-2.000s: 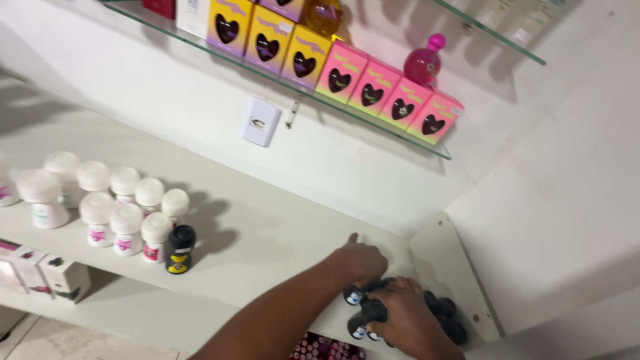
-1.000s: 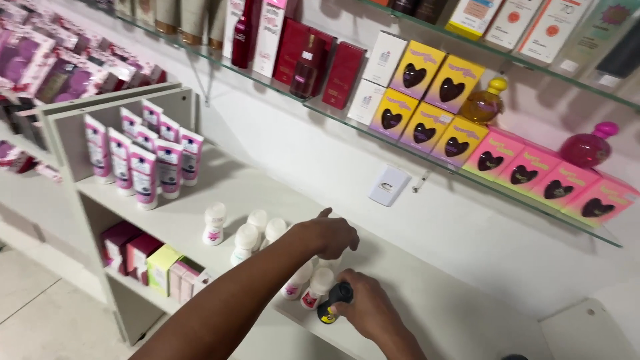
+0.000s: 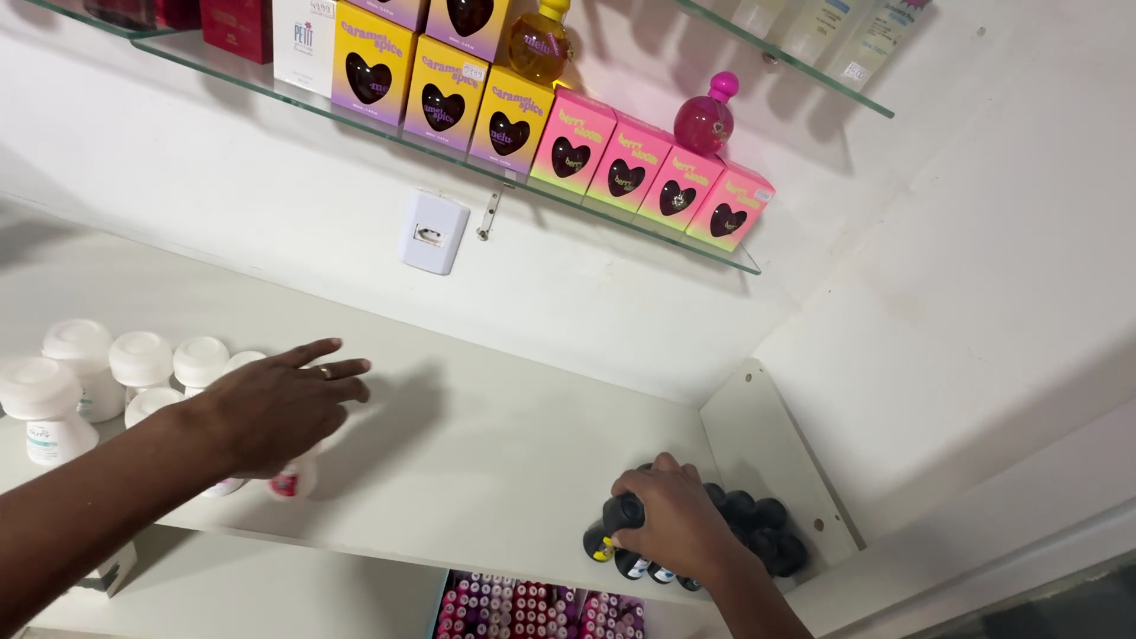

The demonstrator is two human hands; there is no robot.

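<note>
My right hand (image 3: 679,515) holds a black-capped roll-on bottle (image 3: 624,512) between thumb and fingers, over a cluster of black roll-on bottles (image 3: 768,515) at the right end of the white shelf (image 3: 497,426). One bottle at the cluster's left edge has a yellow label. My left hand (image 3: 284,404), with a ring on one finger, hovers with fingers spread and nothing in them. Beneath and beside it stand several white-capped roll-on bottles (image 3: 40,408), partly hidden by the hand and forearm. One with a red label (image 3: 288,482) shows just below the hand.
Above, a glass shelf (image 3: 373,129) carries yellow boxes (image 3: 439,99), pink boxes (image 3: 572,146) and round perfume bottles (image 3: 706,120). A wall socket (image 3: 433,233) is behind. An upright side panel (image 3: 781,453) bounds the shelf on the right. Small pink and red tubes (image 3: 532,612) fill a container below.
The right hand has moved from beside the white-capped bottles to the black cluster, with a black bottle in it. The black bottle that stood at the white group's right end is gone from there.
</note>
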